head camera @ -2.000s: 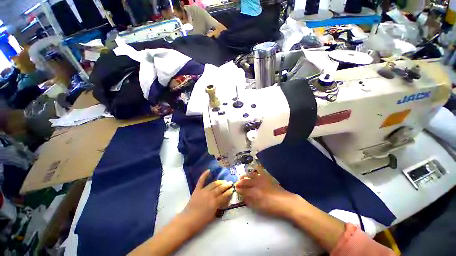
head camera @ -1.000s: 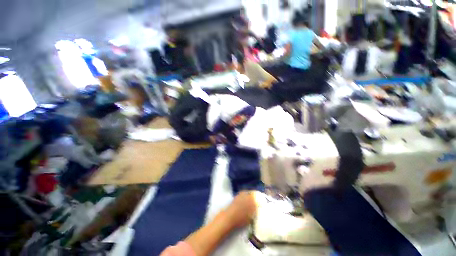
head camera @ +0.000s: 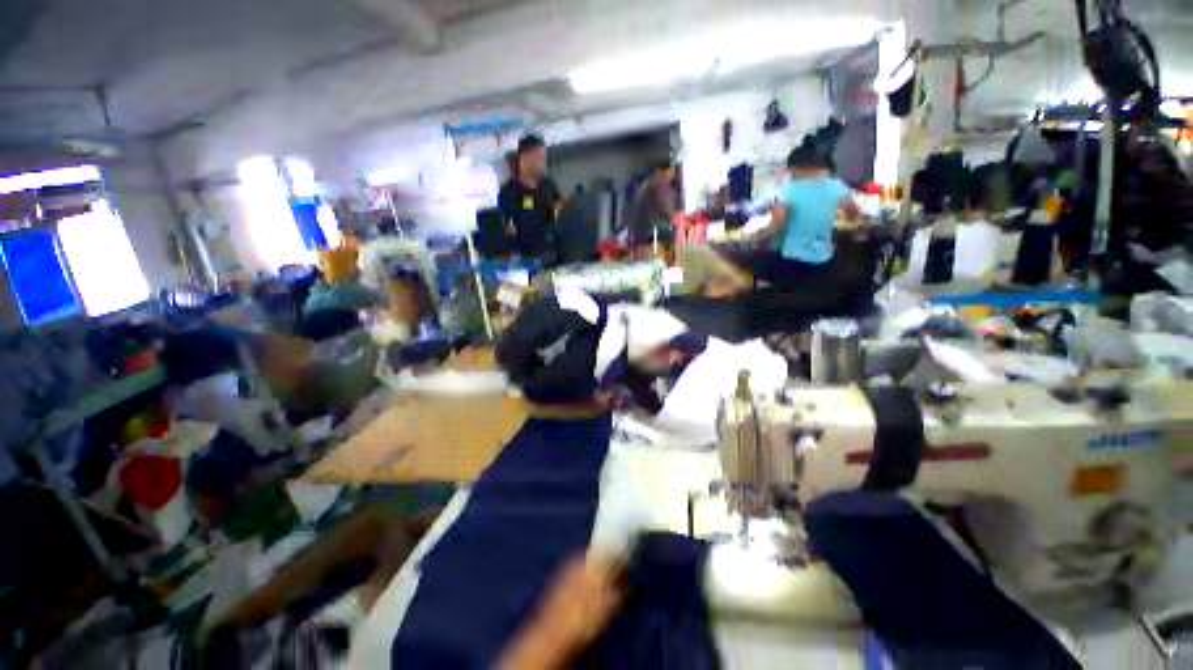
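Observation:
My left hand [head camera: 589,596] is blurred at the bottom centre, at the left edge of a dark navy panel [head camera: 670,609]; its fingers cannot be made out clearly. My right hand is not in the picture. The panel lies left of the lit needle area [head camera: 765,530] of the cream-white sewing machine [head camera: 1020,458]. A long navy panel [head camera: 530,524] lies flat further left. Another navy piece [head camera: 903,563] lies right of the needle, below the machine arm.
A cardboard sheet [head camera: 425,439] is at the left. Black and white cloth [head camera: 556,351] is heaped behind it. A metal cylinder [head camera: 835,353] stands behind the machine. A person in light blue [head camera: 809,220] and a person in black [head camera: 529,210] are further back.
The view has tilted up and turned left. The navy panel at the needle is now left of it, near the front. My left hand has moved away from the needle; my right hand has left view.

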